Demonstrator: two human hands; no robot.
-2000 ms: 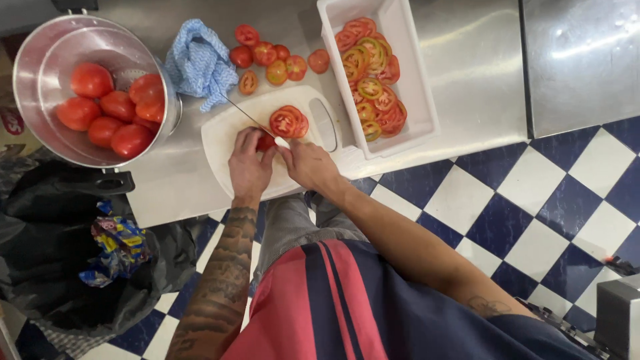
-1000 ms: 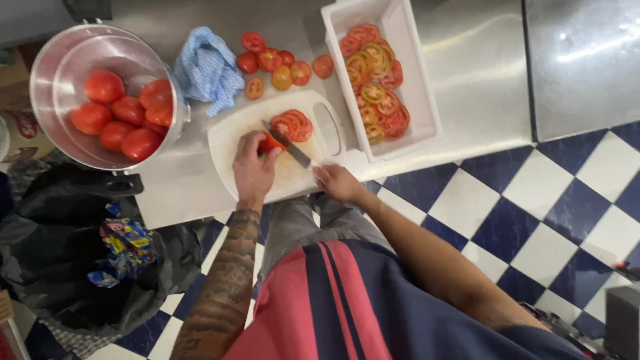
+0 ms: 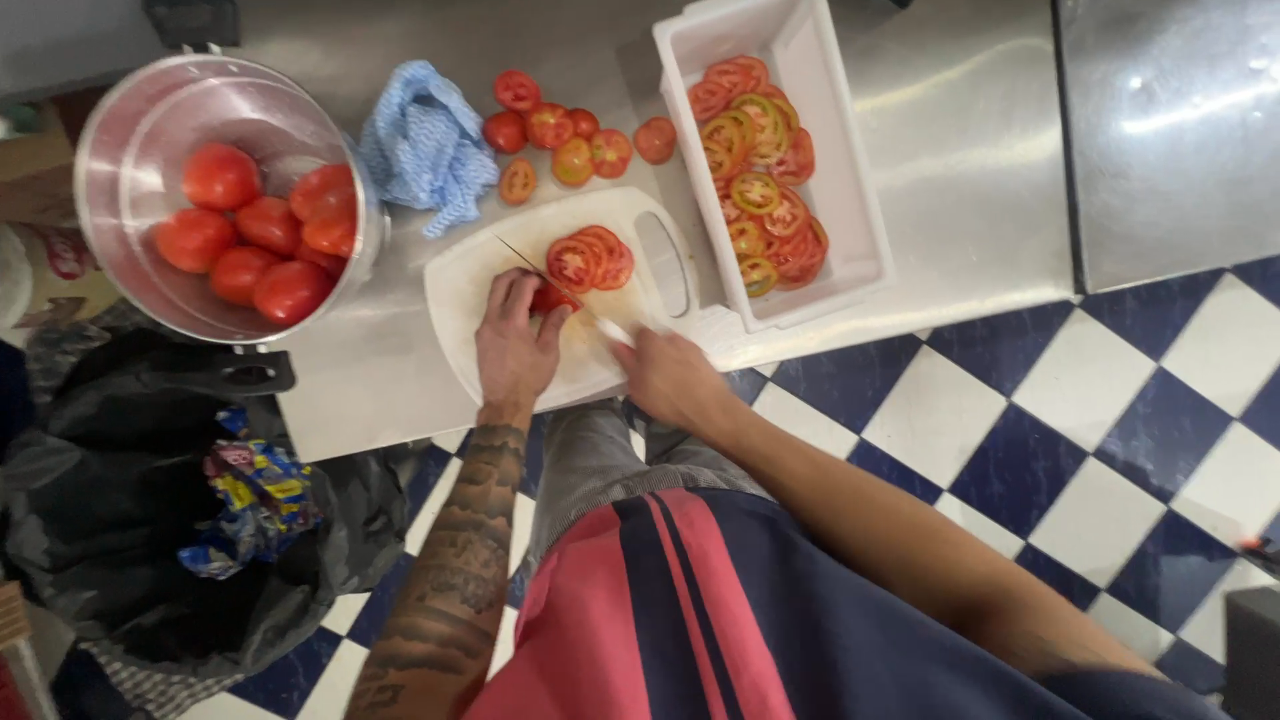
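My left hand [image 3: 517, 338] holds a partly cut red tomato [image 3: 553, 298] down on a white plastic cutting board [image 3: 465, 280]. In my right hand [image 3: 665, 370], blurred, is the white handle of a kitchen knife [image 3: 535, 266], whose blade stands edge-down against the tomato's right side. Overlapping tomato slices [image 3: 591, 258] lie on the board just beyond the blade. Right of the board, a white plastic tub [image 3: 862, 190] holds many red and greenish tomato slices [image 3: 757, 193]. Several tomato end pieces [image 3: 550, 127] rest on the steel counter behind the board.
A metal pot [image 3: 110, 200] with whole tomatoes [image 3: 268, 224] stands at the left, next to a crumpled blue-and-white cloth [image 3: 425, 145]. Below the pot is a bin with a black liner [image 3: 90, 500] and a crumpled wrapper [image 3: 255, 495]. The steel counter [image 3: 950, 150] extends right, above a checkered floor.
One second ago the blade lay flatter, over the slices; now it stands edge-down at the tomato. My right hand has moved up and left, closer to my left hand.
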